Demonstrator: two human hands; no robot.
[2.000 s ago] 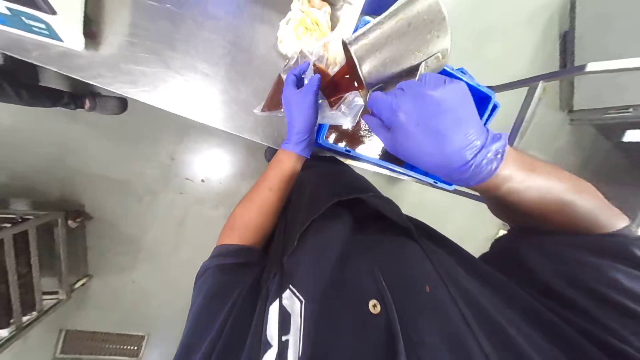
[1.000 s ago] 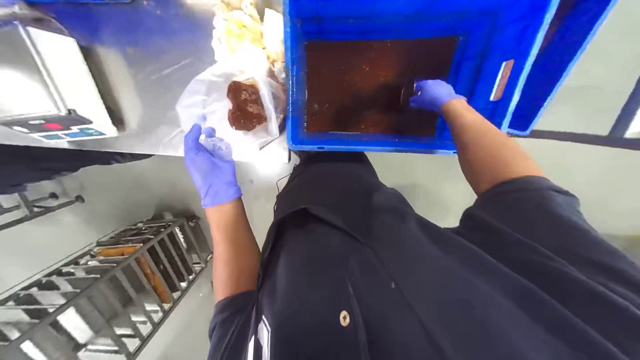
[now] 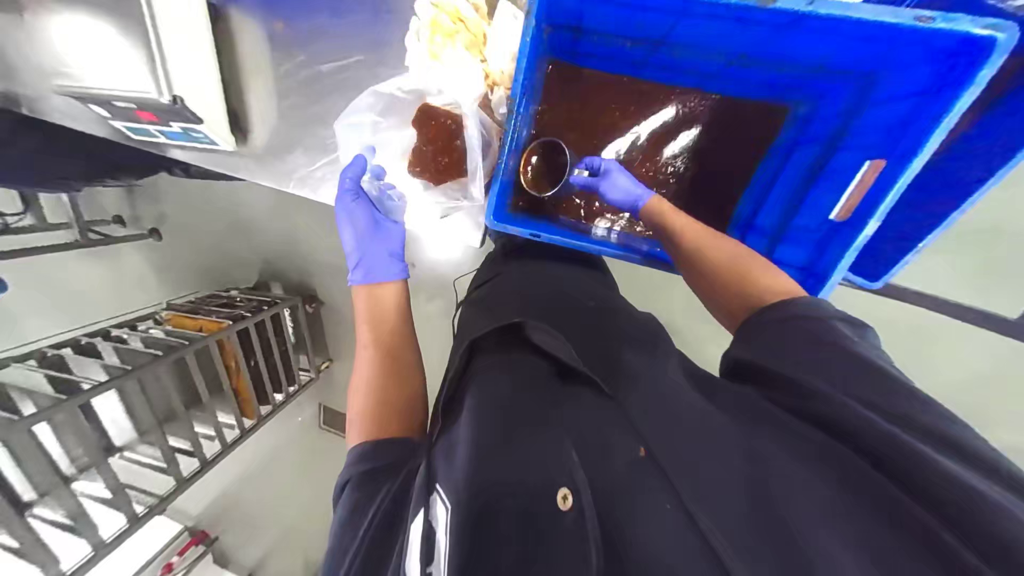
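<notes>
My right hand (image 3: 612,184), in a purple glove, grips the handle of a round metal cup (image 3: 545,167) over dark brown liquid (image 3: 640,120). The liquid covers the bottom of a blue plastic crate (image 3: 840,48). My left hand (image 3: 372,220), gloved too, holds the gathered edge of a clear plastic bag (image 3: 368,120) that lies on the steel table. Brown sauce (image 3: 438,144) shows in the bag. Just beyond the bag are crumpled, pale yellowish plastic bags (image 3: 452,40).
A scale (image 3: 160,80) with a control panel stands on the steel table (image 3: 296,104) at the left. Another blue crate (image 3: 944,192) lies at the far right. Below left on the floor stands a metal rack (image 3: 152,400) holding trays.
The view has shifted a lot. Two seconds ago my right hand was beside a large metal vessel near the bag; since then it has moved right, into the crate.
</notes>
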